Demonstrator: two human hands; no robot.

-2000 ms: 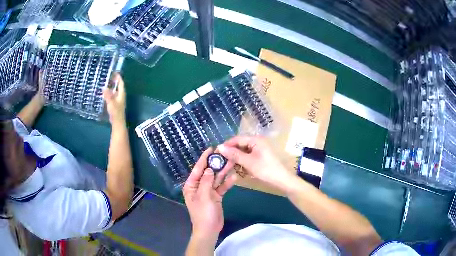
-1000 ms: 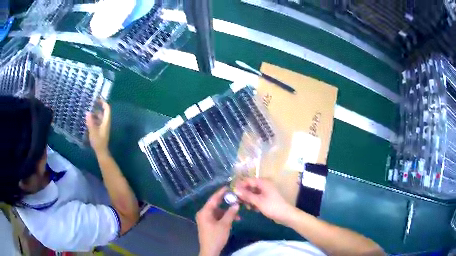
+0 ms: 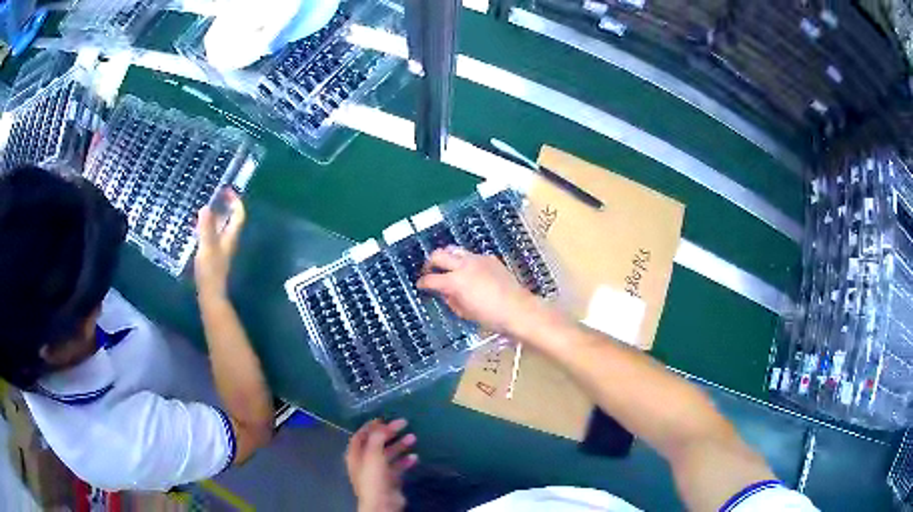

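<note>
A clear blister tray (image 3: 345, 335) with several rows of black round parts lies tilted on the green bench, partly over a tan cardboard sheet (image 3: 656, 215). My right hand (image 3: 476, 285) is over the middle rows, fingertips down at the parts; whether it holds a part is hidden. My left hand (image 3: 380, 462) is near the bench's front edge, fingers apart and slightly curled, with nothing seen in it. White labels line the tray's far edge. A black smartphone (image 3: 607, 434) is partly hidden under my right forearm.
A seated person in a white shirt (image 3: 150, 420) at left holds another filled tray (image 3: 165, 170). A grey post (image 3: 433, 80) stands at the back middle. A dark marker pen (image 3: 571, 187) lies on the cardboard. Tall tray stacks (image 3: 851, 290) stand at right. More trays (image 3: 315, 85) lie back left.
The round part held between both hands is no longer seen there. My right hand has moved up over the tray rows. My left hand has moved down and left and opened.
</note>
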